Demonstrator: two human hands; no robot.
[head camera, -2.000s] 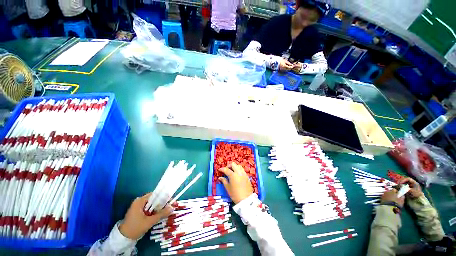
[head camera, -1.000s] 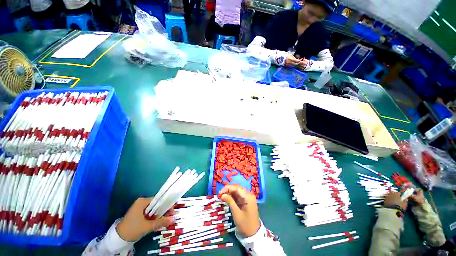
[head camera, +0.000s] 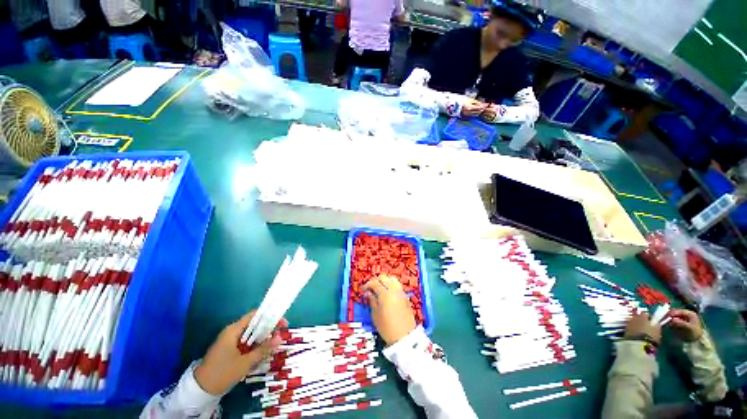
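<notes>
My left hand (head camera: 231, 353) is closed around a fanned bundle of slim white tubes (head camera: 281, 296), tips pointing up and right. Red shows at the bundle's lower end by the fingers. My right hand (head camera: 391, 309) is over the small blue tray (head camera: 345, 304), fingertips down among the loose red fittings (head camera: 385, 254); whether it pinches one is hidden. A heap of red-banded white tubes (head camera: 332, 368) lies on the bench between my hands. Another heap of banded tubes (head camera: 528, 307) lies right of the tray, with two single tubes below it.
A blue crate (head camera: 168, 278) of banded tubes stands left, a fan (head camera: 31, 127) behind it. A cream box (head camera: 360, 223) of white pieces lies across the bench, a black tablet (head camera: 542, 214) on it. Another worker's hands (head camera: 663, 323) hold tubes at right. A person sits opposite.
My right hand has moved from beside the left hand's bundle back up into the red fittings. The bundle in my left hand is less spread.
</notes>
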